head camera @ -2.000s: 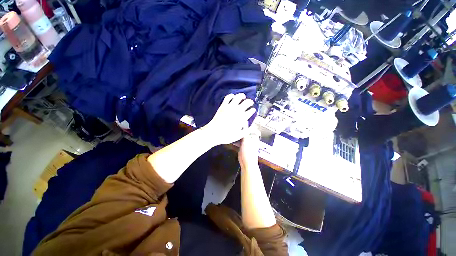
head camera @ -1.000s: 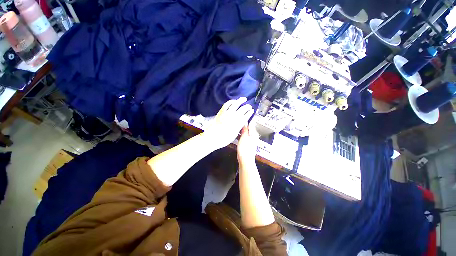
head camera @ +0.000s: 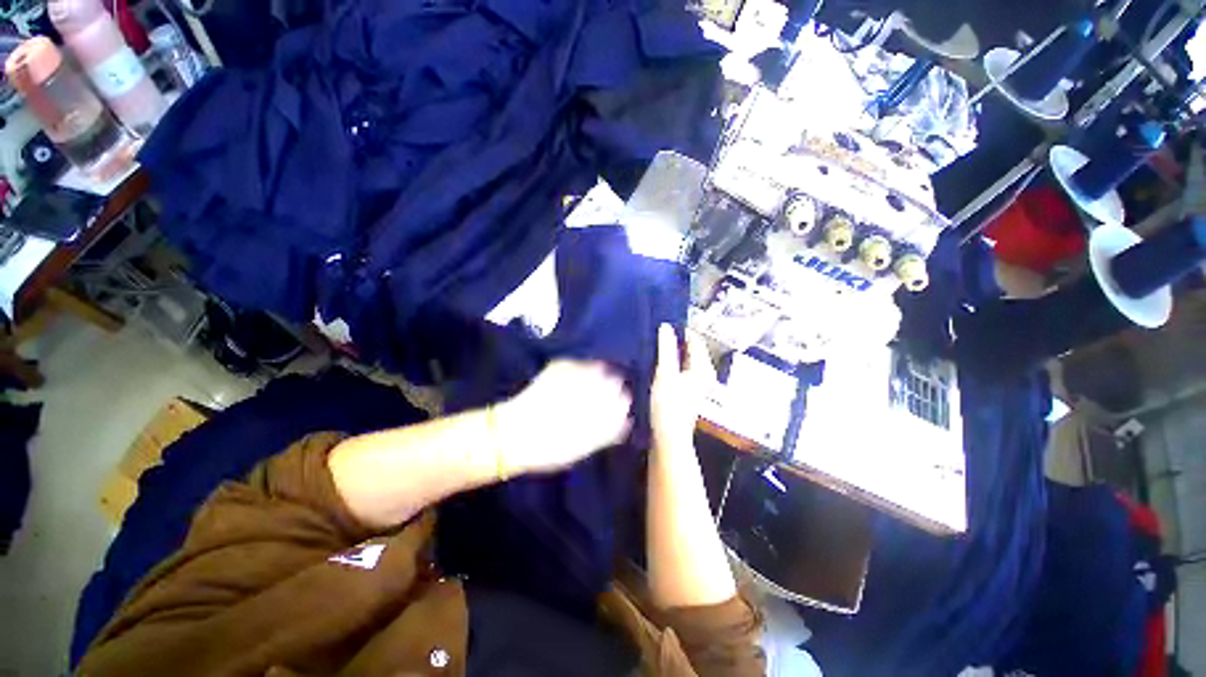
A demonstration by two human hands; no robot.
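A navy garment piece (head camera: 602, 284) lies at the left end of the white overlock machine (head camera: 846, 251) and hangs over the table's front edge towards my lap. My left hand (head camera: 575, 413) is on this cloth, blurred, its fingers curled; whether it grips the cloth cannot be told. My right hand (head camera: 677, 377) is beside the needle area (head camera: 721, 284), at the cloth's right edge, fingers pointing up and thumb against the navy cloth. The pale grey cloth plate (head camera: 665, 199) shows beyond the piece.
A large navy heap (head camera: 437, 146) lies beyond my hands. Bottles (head camera: 106, 60) stand at the far left. Thread cones (head camera: 1170, 265) are at the right. A dark strap (head camera: 802, 410) hangs over the table front (head camera: 873, 456), above an open brown box (head camera: 794, 536).
My left hand has moved down and towards me from the needle area. Navy cloth now hangs over the table edge into my lap. The cloth plate and white table top are uncovered. My right hand shifted slightly.
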